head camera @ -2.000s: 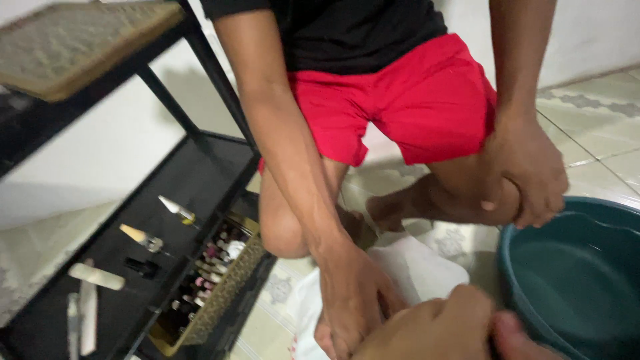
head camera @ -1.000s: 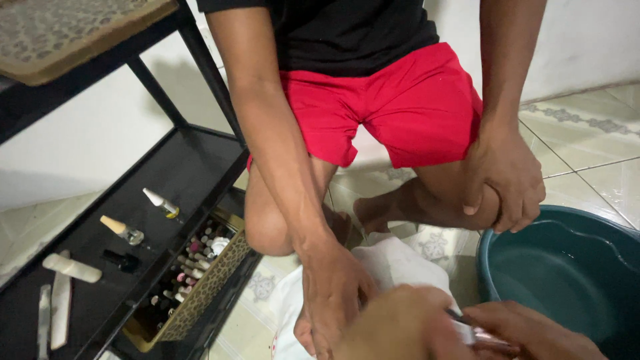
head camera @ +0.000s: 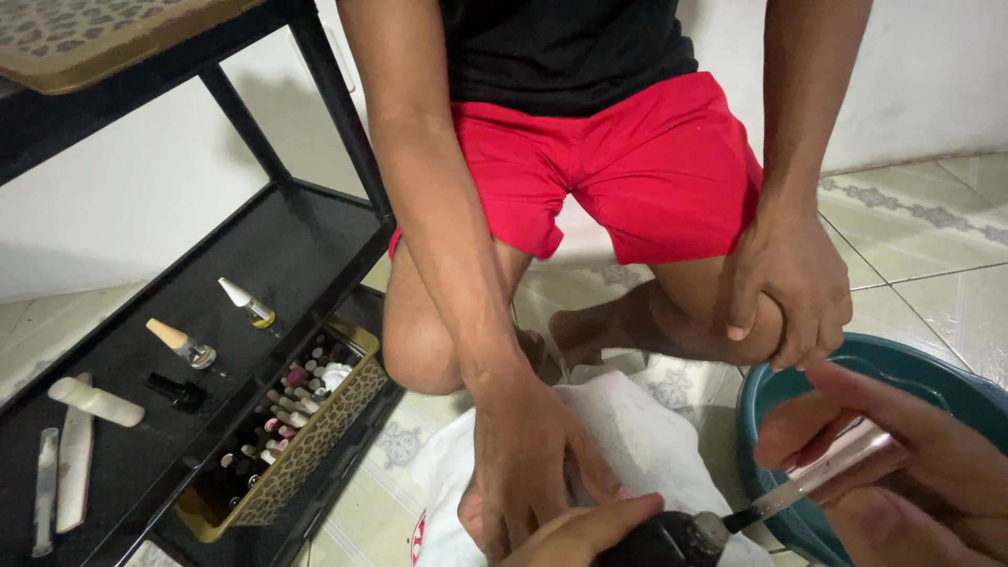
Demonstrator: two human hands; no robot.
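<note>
My left hand [head camera: 587, 531], at the bottom centre, holds a dark nail polish bottle [head camera: 665, 542] with its neck uncapped. In my right hand [head camera: 906, 472], at the lower right, is the shiny pink cap of a nail polish brush [head camera: 846, 461] between thumb and fingers. The brush's dark bristles [head camera: 742, 520] are outside the bottle, close beside its neck. Another person's hand [head camera: 520, 457] lies on a white towel [head camera: 630, 433], just beyond my left hand. The person's other hand [head camera: 795, 283] rests on a knee.
At left, a black shelf cart [head camera: 291, 228] bears small bottles [head camera: 185, 346], a white tube-like container [head camera: 96, 402] and a nail file [head camera: 76, 465]. Below stands a leopard-print basket [head camera: 315, 433] of polish bottles. A teal basin [head camera: 760, 409] is at right, partly behind my right hand.
My hands were close together one second ago; now they are apart, with the brush and the open bottle in plain sight. The other person's hands stay in about the same places.
</note>
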